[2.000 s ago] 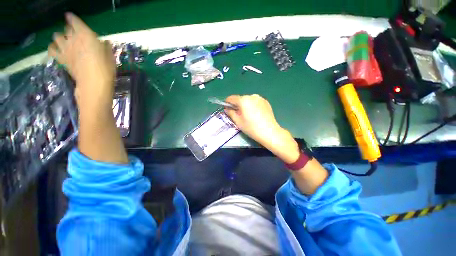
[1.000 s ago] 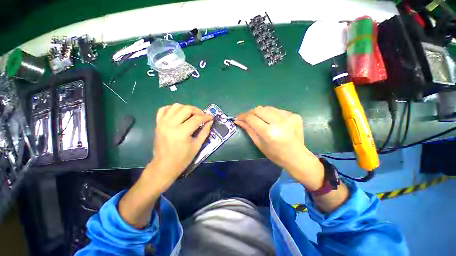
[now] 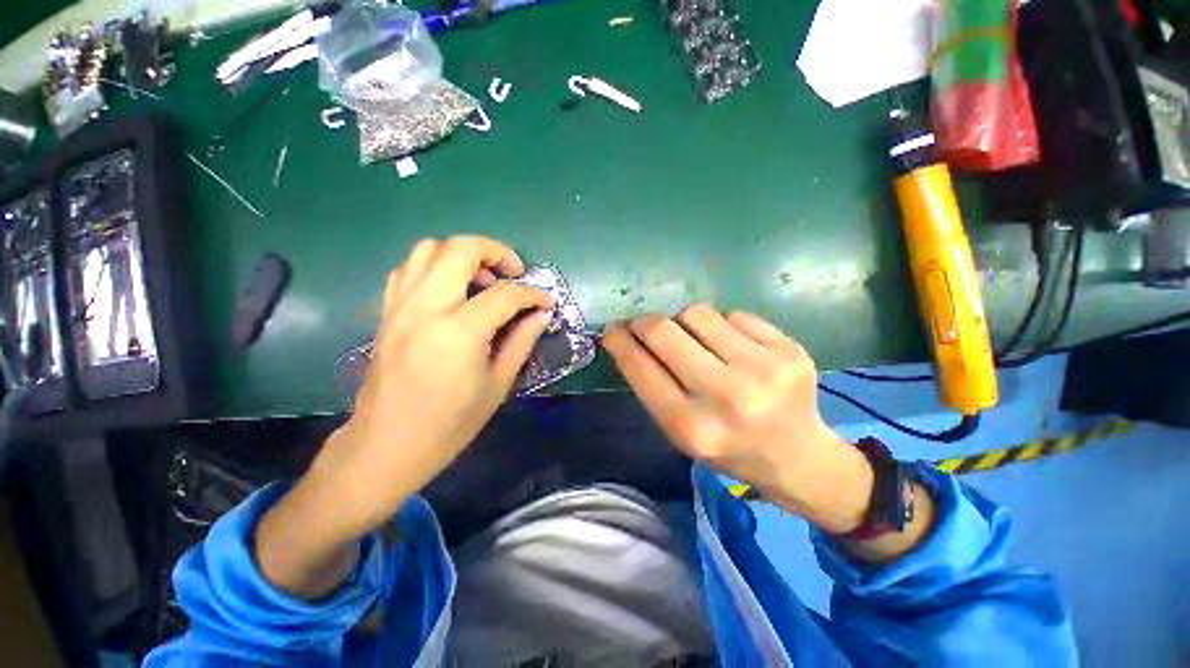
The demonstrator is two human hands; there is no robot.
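Note:
An open phone mid-frame assembly [image 3: 560, 342] lies at the front edge of the green bench, tilted, its silver inside facing up. My left hand [image 3: 441, 342] is over its left part and hides much of it, with thumb and forefinger pinched above the inside. Whether a small part is between those fingertips cannot be told. My right hand [image 3: 711, 381] is at the phone's right corner, thumb and forefinger pinched together at its edge. Something thin and dark may show at the right fingertips, too small to tell.
A black phone tray [image 3: 176, 281] is at left with a dark flat bar [image 3: 262, 299] beside it. A screw bag [image 3: 415, 121], white hooks [image 3: 606, 93] and a component strip [image 3: 711, 50] lie behind. A yellow electric screwdriver [image 3: 945, 287] is at right.
Two seconds ago my left hand was raised over the left side; it came to the phone. Since one second ago, the phone has turned flatter and the view has shifted, bench items appearing higher.

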